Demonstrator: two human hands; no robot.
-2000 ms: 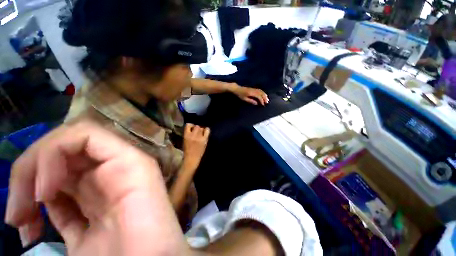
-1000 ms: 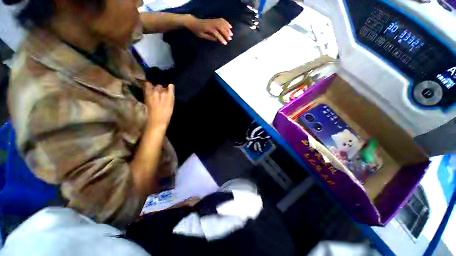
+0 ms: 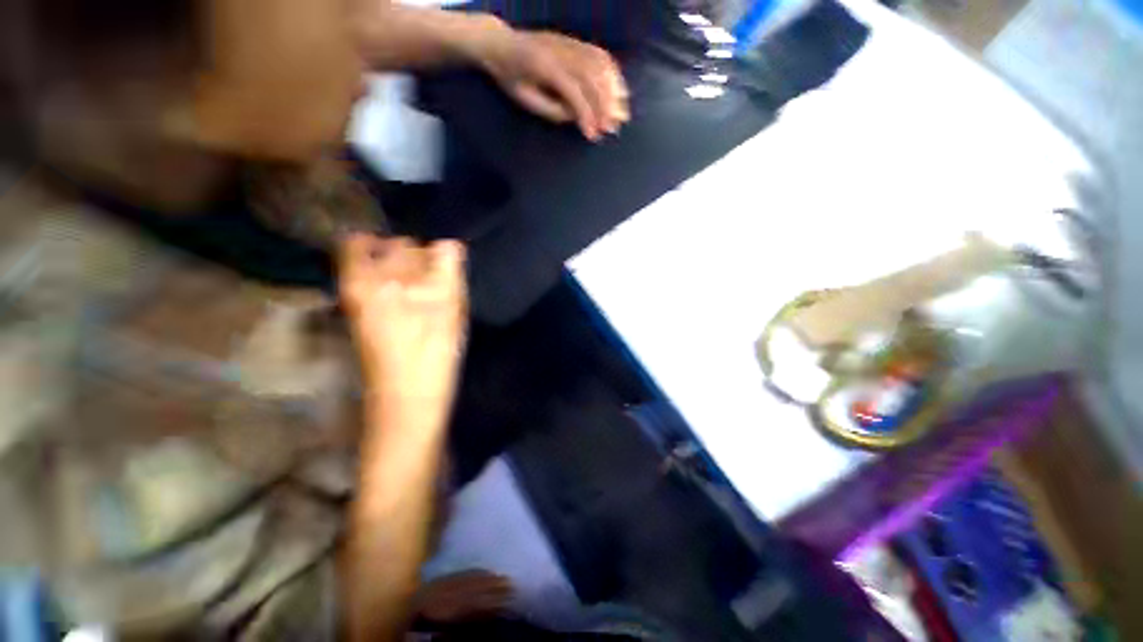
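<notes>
The picture is strongly blurred. Neither of my own hands can be made out. Black fabric (image 3: 552, 169) lies under the needle area at the top. Another person's hand (image 3: 570, 85) rests on it with fingers spread, left of the shiny presser foot parts (image 3: 706, 57). That person's other hand (image 3: 407, 270) is loosely curled at the fabric's near left side; whether it holds anything cannot be told. Gold-looped shears (image 3: 802, 376) lie on the white table (image 3: 702, 289), with a small red and blue item beside them.
A purple box (image 3: 928, 470) at the lower right holds a dark blue-purple phone (image 3: 984, 552). The seated person's patterned sleeve (image 3: 176, 426) fills the left. The blue table edge (image 3: 664, 399) runs diagonally. A blurred skin-coloured shape at the bottom is unclear.
The large foreground hand and pale cuff of the oldest frame are gone. The view has shifted; the shears look larger, the box sits lower right, and the machine's display is out of view.
</notes>
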